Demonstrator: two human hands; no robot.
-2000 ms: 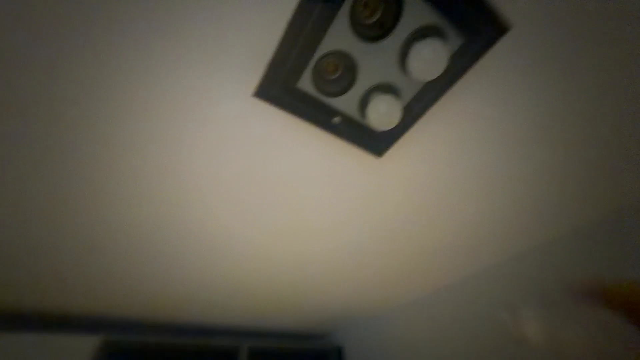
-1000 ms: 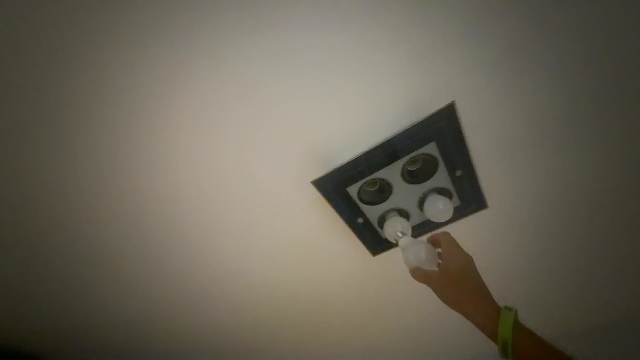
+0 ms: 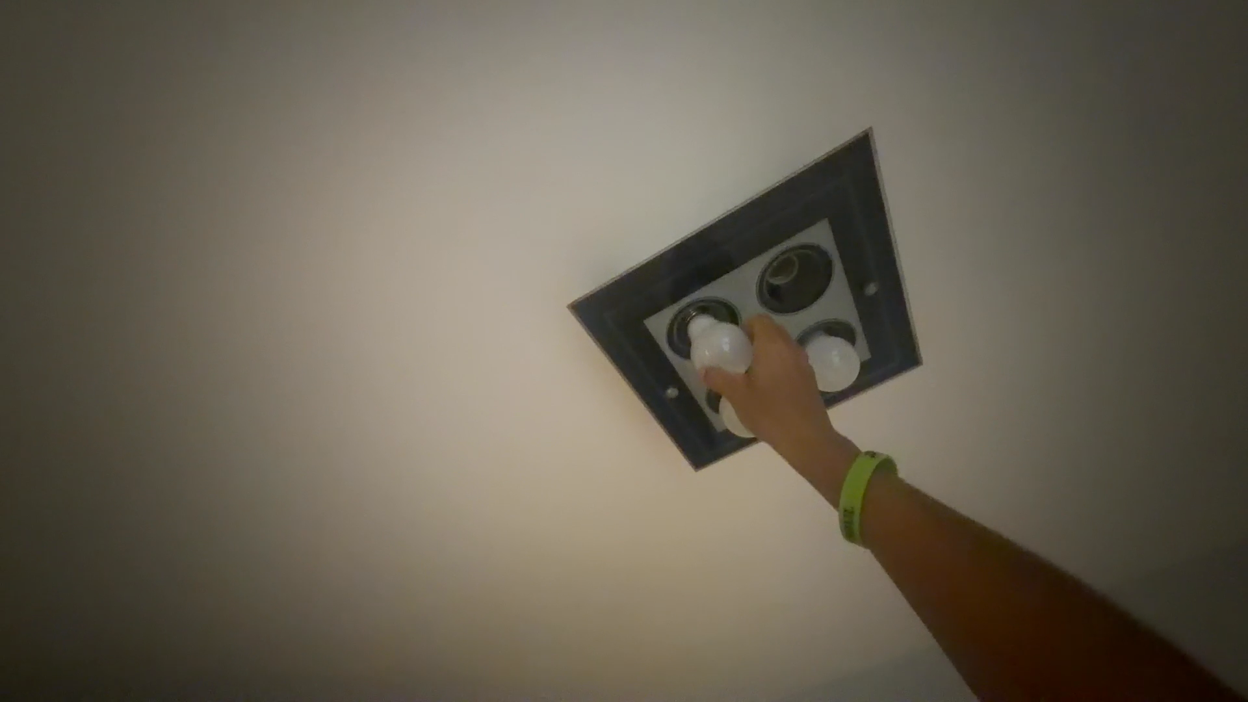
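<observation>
My right hand [image 3: 780, 390] reaches up from the lower right and grips a white light bulb [image 3: 723, 349] between thumb and fingers. The bulb's base sits at the mouth of the left round socket opening [image 3: 682, 331] in a square ceiling light fixture [image 3: 634, 292]; whether it is threaded in cannot be seen. Another white bulb [image 3: 833, 364] is in the opening right of my hand. A further bulb [image 3: 733, 419] shows partly behind the hand. The upper opening [image 3: 796, 279] holds a bare socket. My left hand is out of view.
A pale ceiling [image 3: 341, 341] surrounds the fixture's dark frame. Small round fasteners [image 3: 872, 289] show on opposite sides of that frame. A green wristband [image 3: 864, 497] with writing circles my right wrist.
One second ago my right hand held the bulb below the fixture's lower corner. It has moved up, bringing the bulb to the left opening, which showed a bare socket then.
</observation>
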